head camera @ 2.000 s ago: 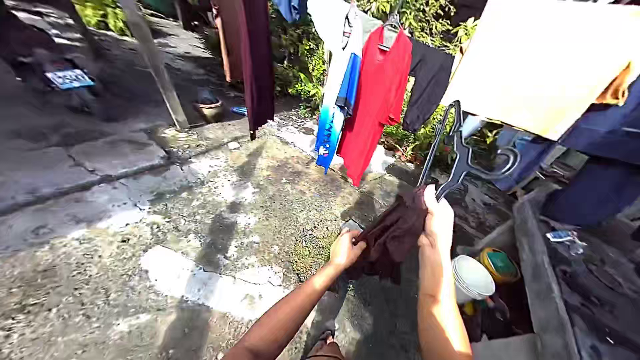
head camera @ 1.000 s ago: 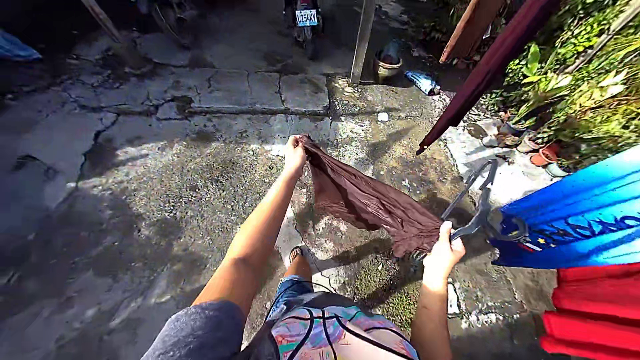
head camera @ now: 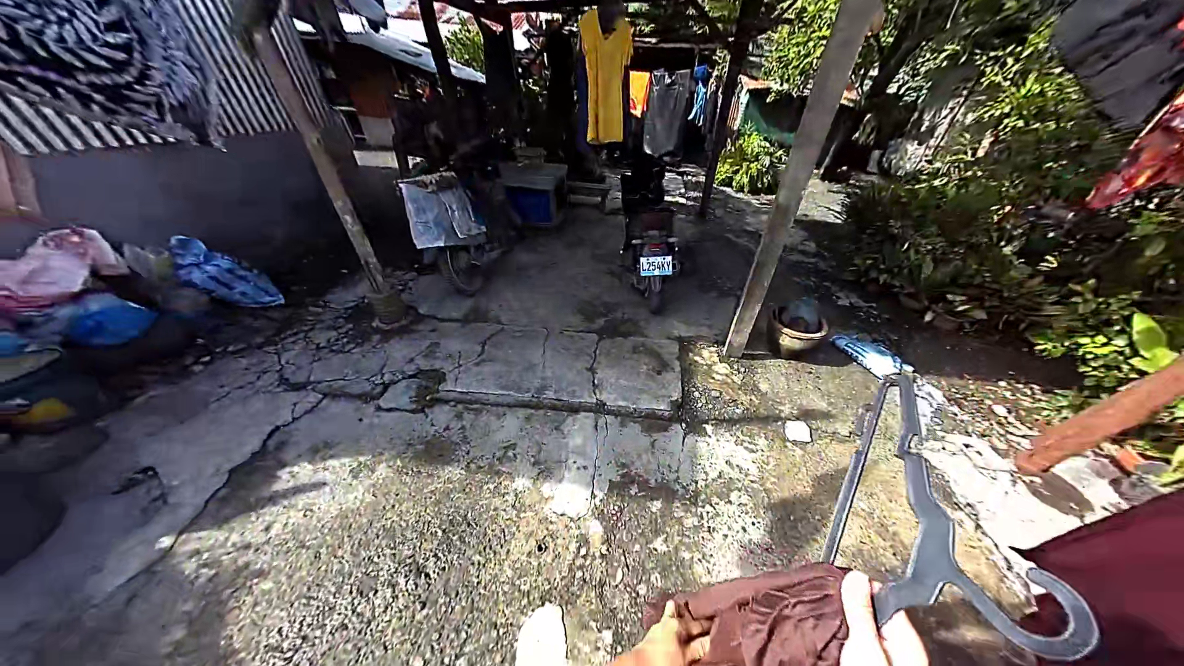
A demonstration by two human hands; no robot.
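Observation:
At the bottom of the head view, my left hand (head camera: 668, 638) grips the near end of a bunched dark brown cloth garment (head camera: 772, 610). My right hand (head camera: 874, 622) closes on the cloth's other side and on a grey plastic clothes hanger (head camera: 932, 536). The hanger's hook curves toward the lower right, and its long bar points up and away. The lower parts of both hands and of the garment are cut off by the frame edge. A maroon cloth (head camera: 1124, 587) is at the lower right, beside the hook.
Cracked concrete (head camera: 555, 370) lies ahead. A slanting wooden post (head camera: 795, 185) stands beside a plant pot (head camera: 797, 331); a motorcycle (head camera: 653, 245) is parked behind. Filled plastic bags (head camera: 111, 319) lie left, plants (head camera: 980, 250) grow right, and a yellow garment (head camera: 606, 79) hangs farther back.
The brown garment, stretched between my hands a second ago, is now bunched with my hands close together. The view has swung up and left, away from the red and blue clothes.

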